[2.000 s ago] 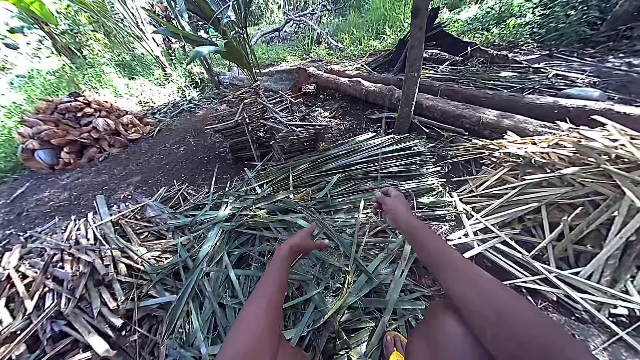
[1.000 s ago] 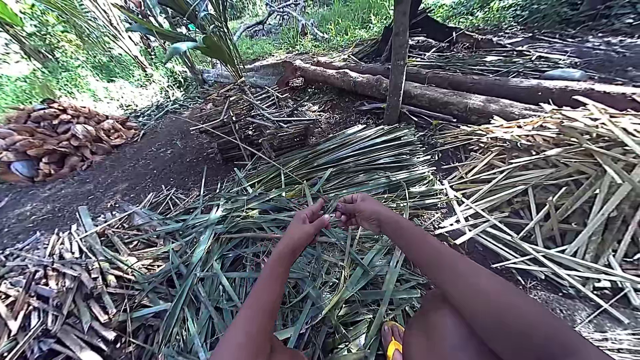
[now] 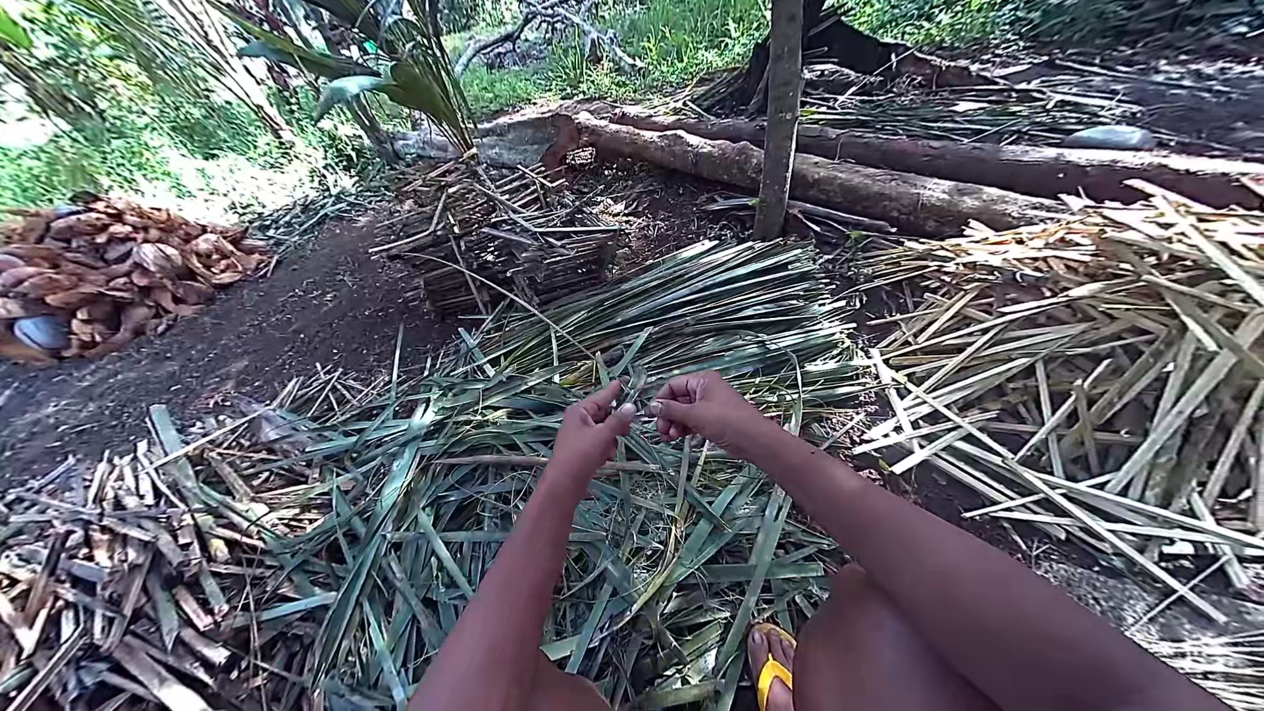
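My left hand (image 3: 592, 431) and my right hand (image 3: 695, 407) are close together above a heap of green palm leaf strips (image 3: 464, 513). Between their pinched fingertips is a thin, small piece of leaf strip (image 3: 637, 383), which both hands seem to grip; its full length cannot be made out against the leaves. Just beyond the hands lies a bundle of long green palm leaves (image 3: 691, 306), laid roughly side by side.
Dry cut stalks (image 3: 128, 592) lie at the left, pale dry strips (image 3: 1106, 395) at the right. Coconut husks (image 3: 118, 267) form a pile at far left. A stack of sticks (image 3: 504, 242), a wooden post (image 3: 780, 118) and logs (image 3: 889, 193) stand or lie beyond. My sandalled foot (image 3: 773, 664) is below.
Two seconds ago my hands were apart; they have come together, fingertips nearly meeting over the leaves. The view has shifted slightly.
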